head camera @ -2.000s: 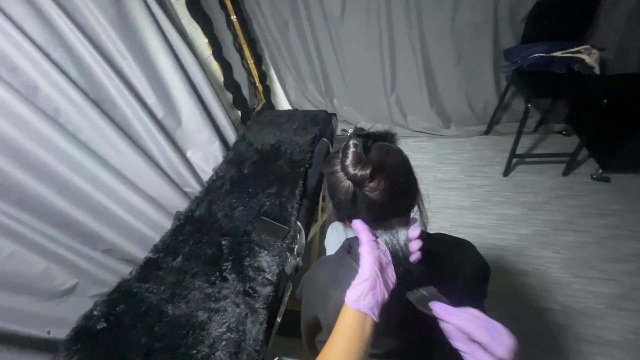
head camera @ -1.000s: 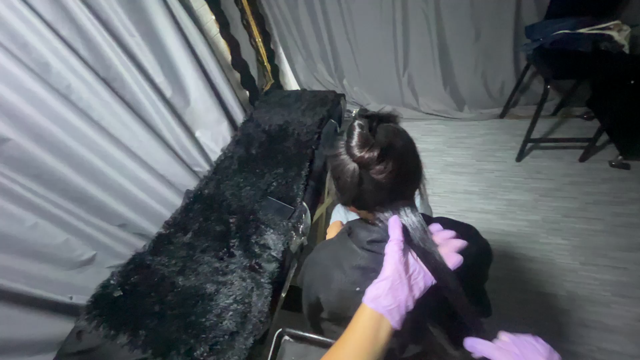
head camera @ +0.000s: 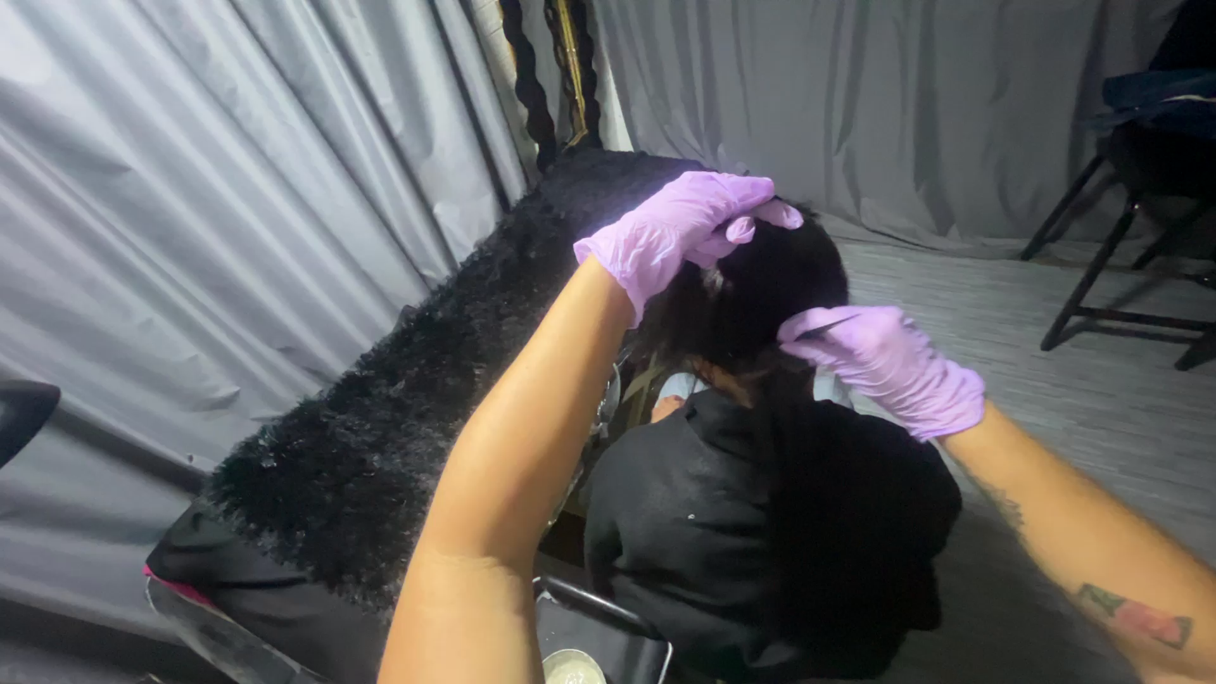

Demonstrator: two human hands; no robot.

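Observation:
A person in a black top (head camera: 760,532) sits with their back to me, dark hair (head camera: 774,275) hanging over the neck and back. My left hand (head camera: 698,223), in a purple glove, rests at the top of the head with fingers bent; whether it grips hair is hidden. My right hand (head camera: 874,361), gloved the same way, is at the right side of the head, finger and thumb closed on a thin dark tool whose full shape is hidden.
A table with a black furry cover (head camera: 380,456) stands left of the person. A black tray (head camera: 608,627) holding a bowl of pale cream (head camera: 573,667) is at the bottom. Gray curtains (head camera: 722,95) hang behind; a black folding chair (head camera: 1121,209) with clothes stands at right.
Both hands have moved up from the hair behind the neck to the head. The hair gathered up at the back of the head earlier now hangs lower. The view has shifted.

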